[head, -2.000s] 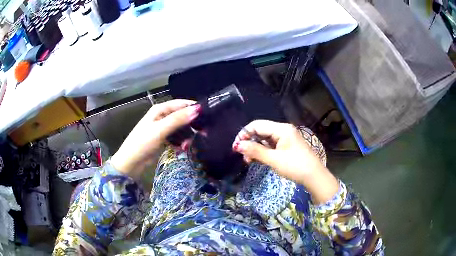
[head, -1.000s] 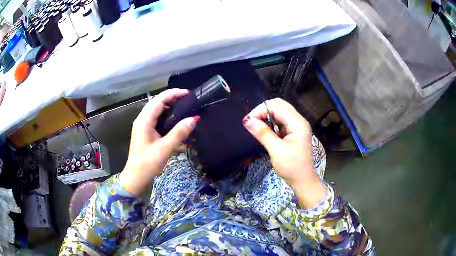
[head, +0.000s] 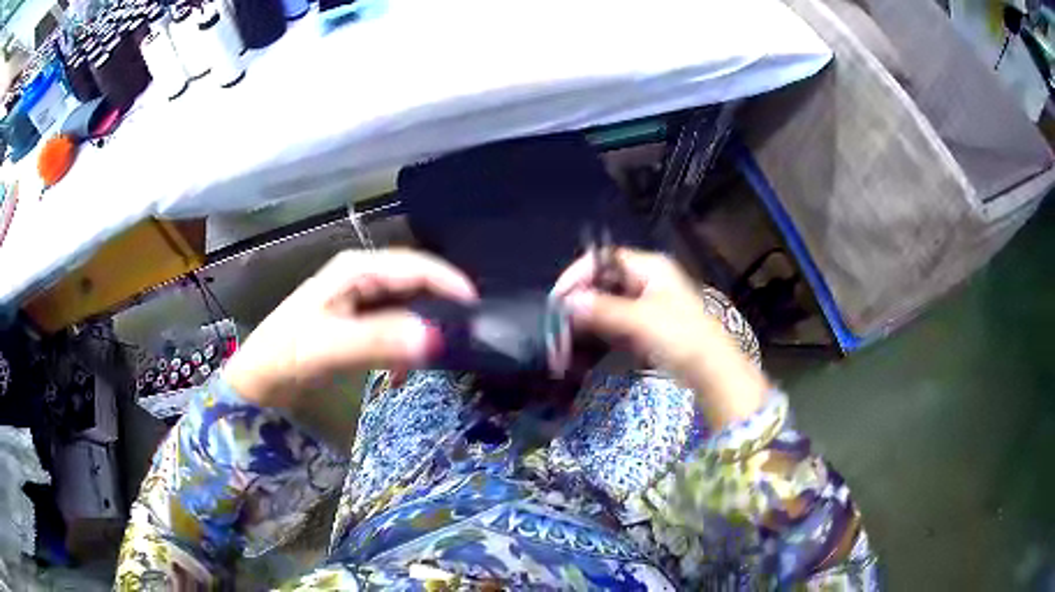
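A dark thread cone (head: pixel 498 333) with a paler end lies sideways between my hands, blurred. My left hand (head: pixel 347 318) is closed around its left part. My right hand (head: pixel 648 318) has its fingertips at the cone's right end. The thread snips (head: pixel 602 257) stick up from the fingers of my right hand, blurred. The dark garment (head: pixel 509 214) lies over my lap, below and beyond the cone. Any thread is too fine to see.
The white-covered table (head: pixel 486 75) stands ahead, with thread cones (head: pixel 191 52) and an orange fuzzy ball (head: pixel 54 160) at its left. A spool box (head: pixel 185 368) is below left. A beige fabric bin (head: pixel 868 174) stands at right.
The cone has turned from pointing up and right to lying nearly level, and has moved down. My right hand has come to its end. The snips stay in my right hand.
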